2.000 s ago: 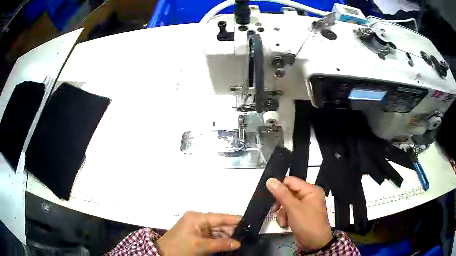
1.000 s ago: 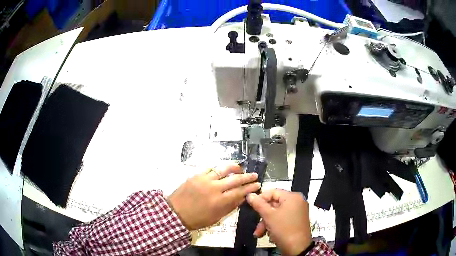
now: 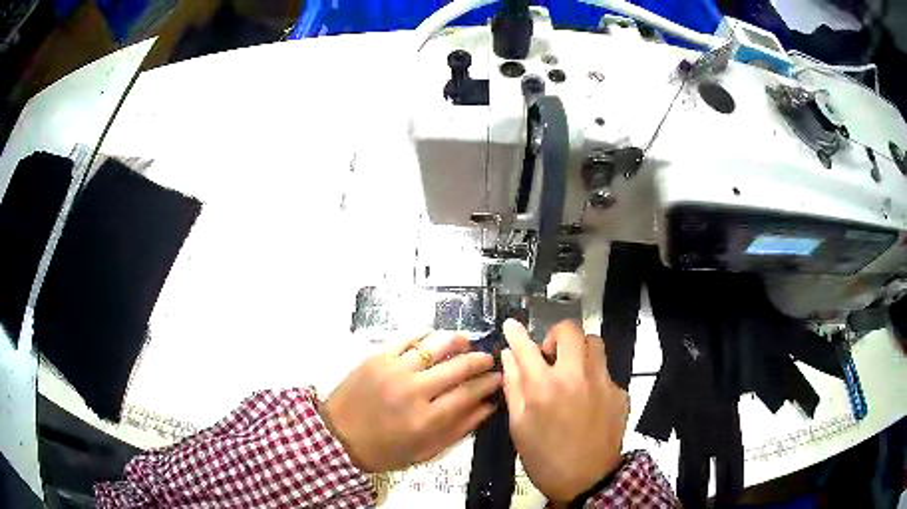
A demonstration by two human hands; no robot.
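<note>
A narrow black strip point(image 3: 491, 461) runs from under the presser foot point(image 3: 489, 298) toward the front table edge. My left hand point(image 3: 413, 403) lies flat on the strip's left side, fingertips just in front of the foot, a ring on one finger. My right hand point(image 3: 565, 413) is on the strip's right side, its fingertips at the strip close to the foot. Both hands press or hold the strip against the bed. The fingers hide the strip's far end, so its exact position at the needle cannot be seen.
Two dark mesh panel stacks point(image 3: 111, 288) lie at the left. Many loose black strips point(image 3: 711, 378) hang below the lit display point(image 3: 786, 245) at the right. A blue-handled tool point(image 3: 853, 383) lies at the right end. A blue crate point(image 3: 368, 15) stands behind the machine.
The strip, earlier held up between both hands, is now down at the presser foot. My right hand has moved forward, its fingertips now closer to the foot. The view has shifted slightly.
</note>
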